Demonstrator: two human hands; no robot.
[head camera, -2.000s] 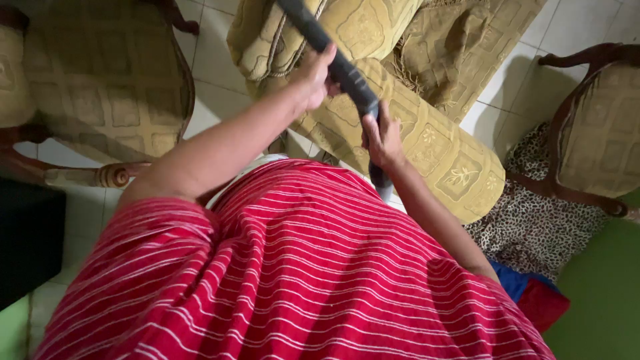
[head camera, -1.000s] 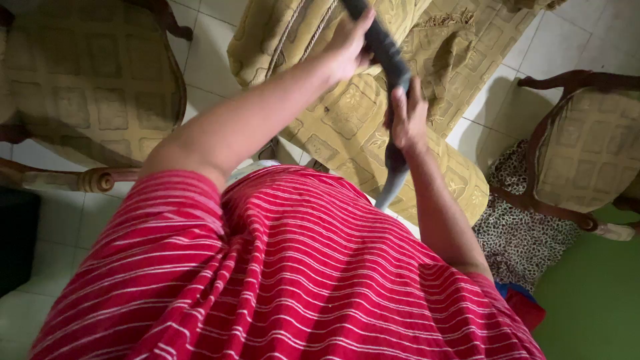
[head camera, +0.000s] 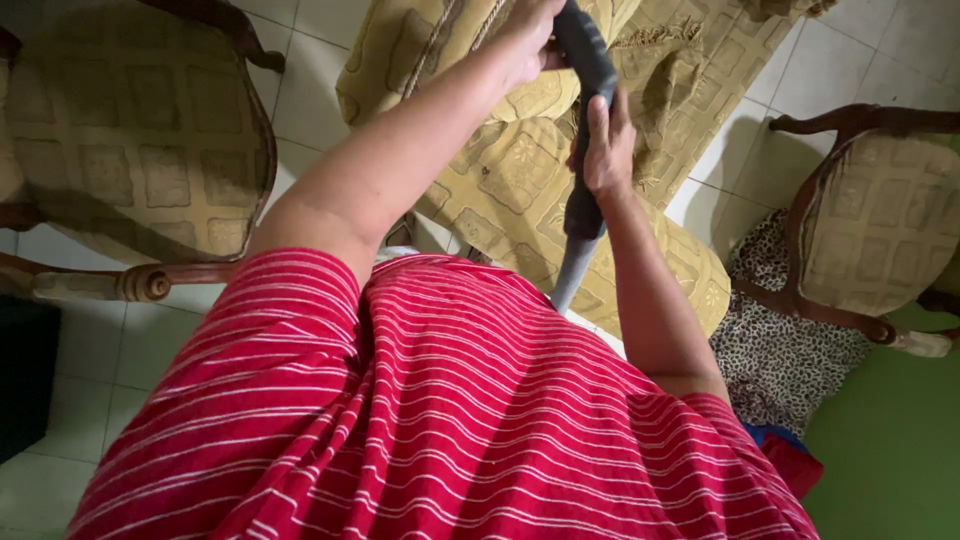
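A black, bent tube handle (head camera: 589, 56), like that of a vacuum cleaner, runs down from the top edge of the view. My left hand (head camera: 534, 37) is closed around its upper part, partly cut off by the top edge. Lower down, my right hand (head camera: 609, 146) grips the straighter section, thumb along the tube. From the handle's lower end a grey hose (head camera: 576, 270) goes down behind my red striped shirt (head camera: 465, 390). Beneath the tube lies a gold patterned upholstered cushion or bolster (head camera: 517, 180). The tube's far end is out of view.
Wooden chairs with patterned seats stand at left (head camera: 142, 150) and right (head camera: 877, 217). A fringed gold cloth (head camera: 671, 82) lies beyond the cushion on the tiled floor (head camera: 307, 90). Leopard-print fabric (head camera: 787, 360) lies by the green wall (head camera: 892, 427); a dark box-like object (head camera: 26, 375) is at left.
Both hands have moved up and to the right in the view with the tube. More of the grey hose shows below the handle.
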